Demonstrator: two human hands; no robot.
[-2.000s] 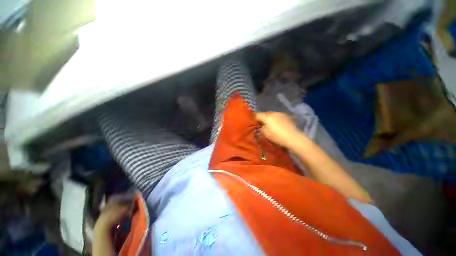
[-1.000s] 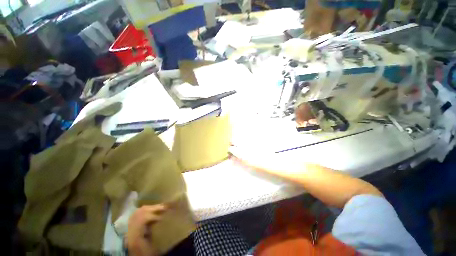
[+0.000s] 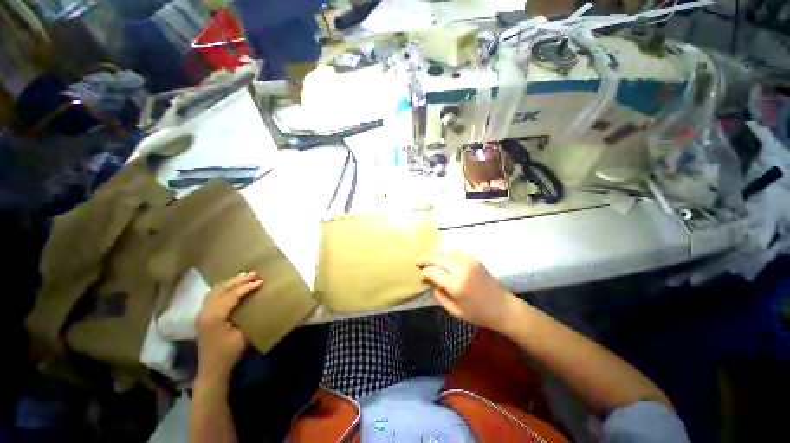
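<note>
A khaki pocket piece [image 3: 375, 260] lies flat at the table's front edge, below and left of the needle area. My right hand [image 3: 459, 281] is on its right edge, fingertips on the cloth. A larger khaki garment panel [image 3: 216, 251] lies to its left, its corner touching or close to the pocket piece. My left hand [image 3: 227, 316] holds the panel's lower left edge, fingers on top and thumb hidden. The white sewing machine [image 3: 554, 108] with a blue-teal stripe stands behind and to the right. Its needle is too small to make out.
A phone [image 3: 484, 170] with a lit picture and black-handled scissors [image 3: 539, 177] lie by the machine bed. More khaki cloth [image 3: 95, 268] hangs over the table's left edge. Dark strips [image 3: 216, 176] and white pieces [image 3: 333, 95] lie behind. A red basket [image 3: 220, 40] stands in the background.
The view has turned from my lap to the table. Since one second ago, the pocket piece lies nearer the table's front edge and the garment panel's edge lies straighter beside it. Both hands remain on cloth.
</note>
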